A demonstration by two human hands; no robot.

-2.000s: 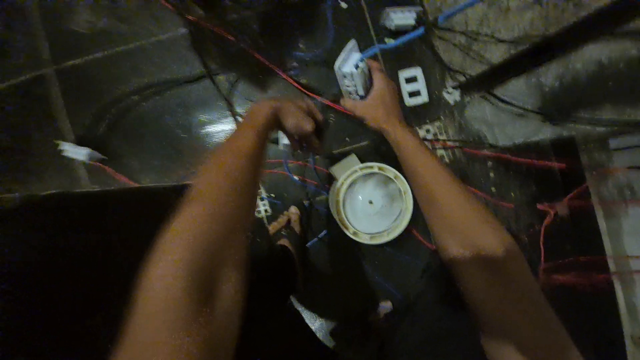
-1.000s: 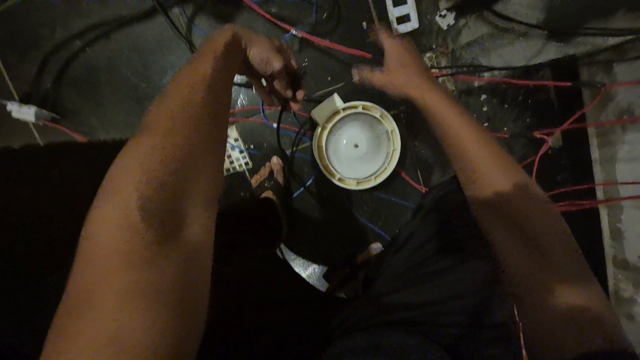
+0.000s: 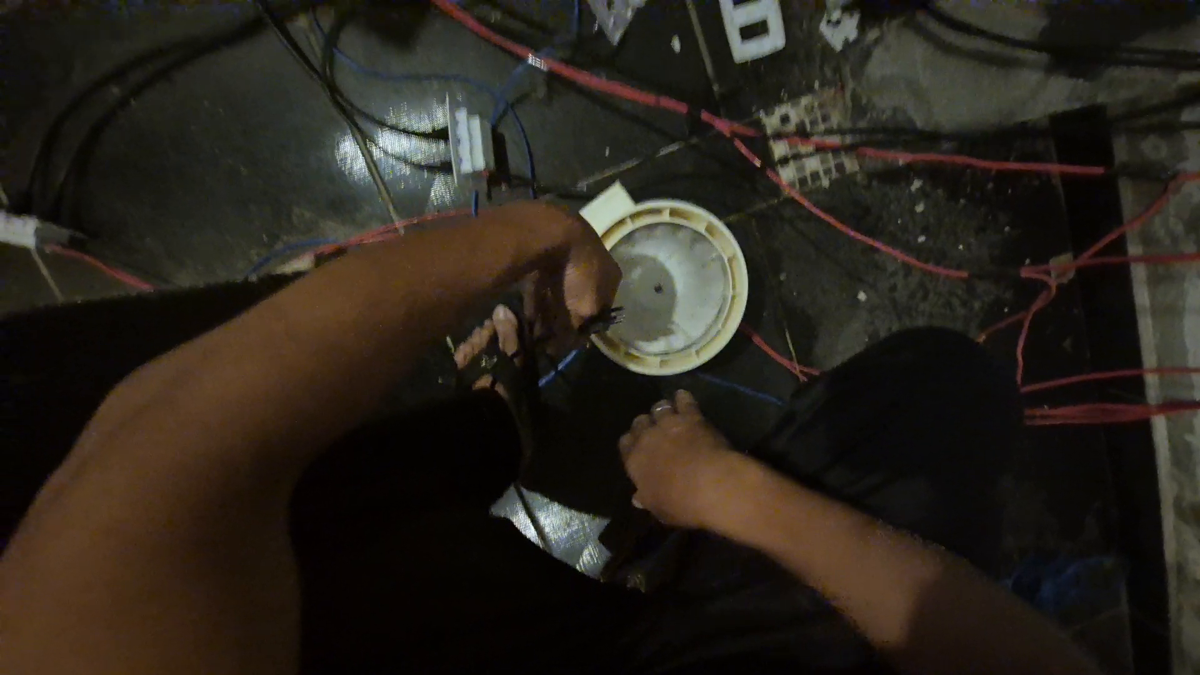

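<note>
My left hand [image 3: 572,281] is closed around dark wires [image 3: 605,322], whose ends stick out past its fingers at the left rim of a round, cream-coloured plastic fixture [image 3: 736,281]. The fixture has a pale disc inside and a small block at its upper left. Below the fixture, over my dark clothing, my right hand [image 3: 675,459] is apart from it, with its fingers curled and a ring on one. Its palm is hidden, so what it may hold does not show.
A white switch or socket module [image 3: 472,141] with wires lies beyond my left wrist. Red cables [image 3: 600,82] cross the dark tiled floor. A white frame [image 3: 753,28], a perforated pale piece [image 3: 811,141] and another white connector-like piece [image 3: 19,230] lie around. A bare foot [image 3: 492,342] is beside my left hand.
My right hand, at the white module two seconds ago, has come down below the round fixture. My left hand has moved to the fixture's left rim.
</note>
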